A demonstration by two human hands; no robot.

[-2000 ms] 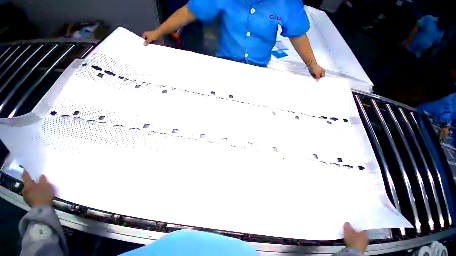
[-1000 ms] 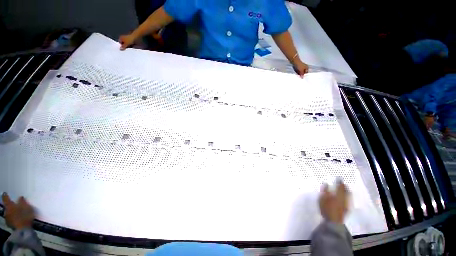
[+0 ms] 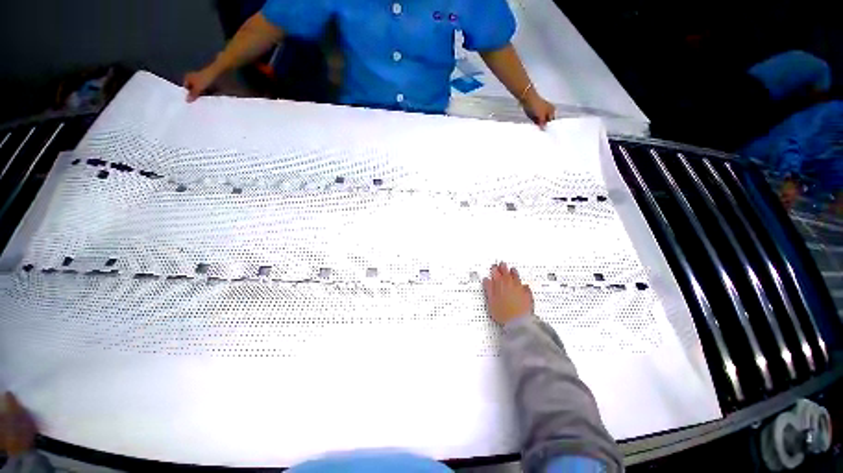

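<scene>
A large white reflector sheet (image 3: 305, 369), with fine dots and two rows of small dark marks, lies across the unit in front of me. My right hand (image 3: 508, 294) rests flat on the sheet near the right part of the lower row, fingers apart, holding nothing. My left hand (image 3: 17, 427) is at the sheet's near left corner, cut off by the picture's left edge; its fingers are too unclear to tell a grip. The sheet hides what lies beneath it.
A person in blue workwear (image 3: 397, 55) stands opposite and holds the sheet's far edge with both hands. Steel conveyor rollers (image 3: 721, 249) lie at right, more at far left. White tape rolls (image 3: 797, 434) are at lower right. Pale spare sheets (image 3: 582, 69) lie behind the person.
My right hand has left the near right corner and moved inward onto the sheet's lower row. The near right corner now lies flatter. The view has shifted; my left hand is nearer the picture's edge.
</scene>
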